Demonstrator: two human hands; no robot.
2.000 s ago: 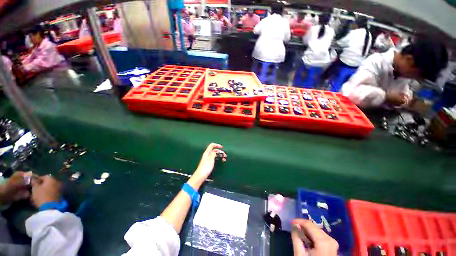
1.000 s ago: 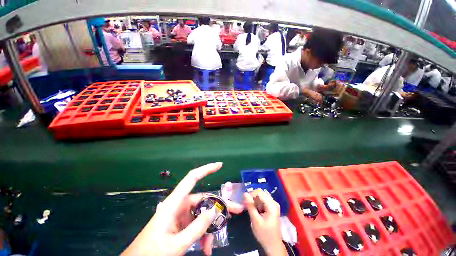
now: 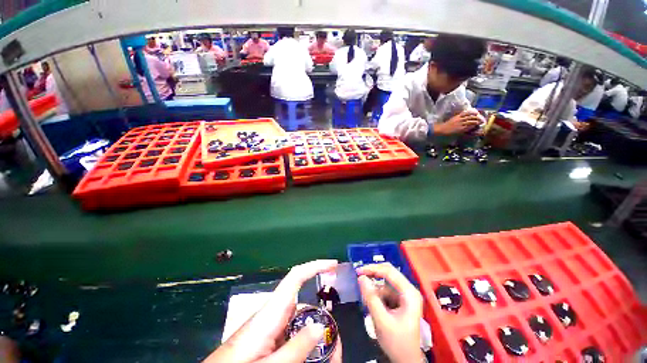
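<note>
My left hand (image 3: 284, 319) holds an open round case assembly (image 3: 312, 332) with a silvery rim, dark inside with a yellow label; my thumb lies over it. My right hand (image 3: 394, 308) is just to the right, apart from the case, with thumb and forefinger close together in front of the blue bin (image 3: 376, 254). Whether a small part is between these fingers cannot be told. The bin is partly hidden by this hand. A small pink-white piece and a dark piece (image 3: 327, 294) lie between the hands.
The near red tray (image 3: 454, 266) at right holds several black round units. More red trays (image 3: 135, 181) stand across the green bench. A white sheet (image 3: 245, 312) lies left of my left hand. A small part (image 3: 224, 254) lies on the bench. A person (image 3: 426, 106) in white works opposite.
Since two seconds ago my left hand has come back from over the bench and now holds the case. In the last second both hands have shifted slightly; the right fingers no longer visibly hold the brown piece.
</note>
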